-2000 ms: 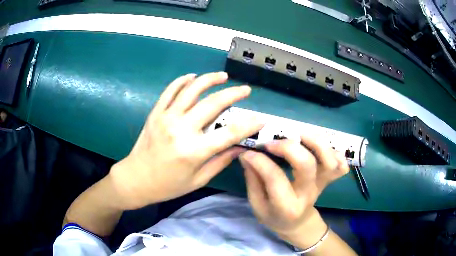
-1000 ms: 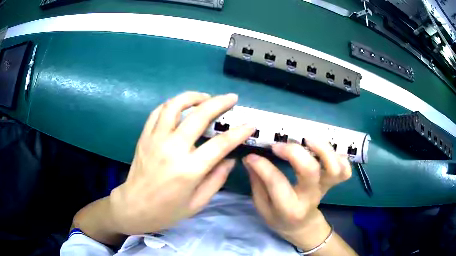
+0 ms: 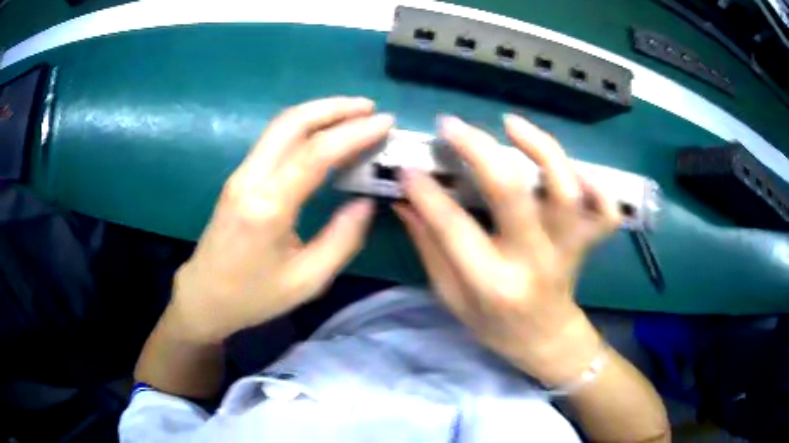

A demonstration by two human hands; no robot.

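Observation:
A pale silver carrier strip (image 3: 606, 180) with dark openings lies across the bench in front of me, its middle covered by my fingers. My left hand (image 3: 259, 216) is around its left end, fingers at the far edge and thumb at the near edge. My right hand (image 3: 510, 251) spans the middle and right part, fingertips at the far edge and thumb side over an opening near the left. The right hand is blurred; any tiny part under its fingers is hidden. A slim dark tool (image 3: 648, 260) lies by the strip's right end.
A thick block of carrier strips (image 3: 510, 73) stands beyond the worked strip. Another dark stack (image 3: 735, 182) is at right. A thin strip (image 3: 682, 59) lies farther off, past the white border (image 3: 216, 13). A dark flat object (image 3: 19, 121) is at the left edge.
The view has tipped, so the bench things sit higher. My right hand has moved left and its fingers now reach across to the strip's far edge. My left index finger has come off the strip's openings.

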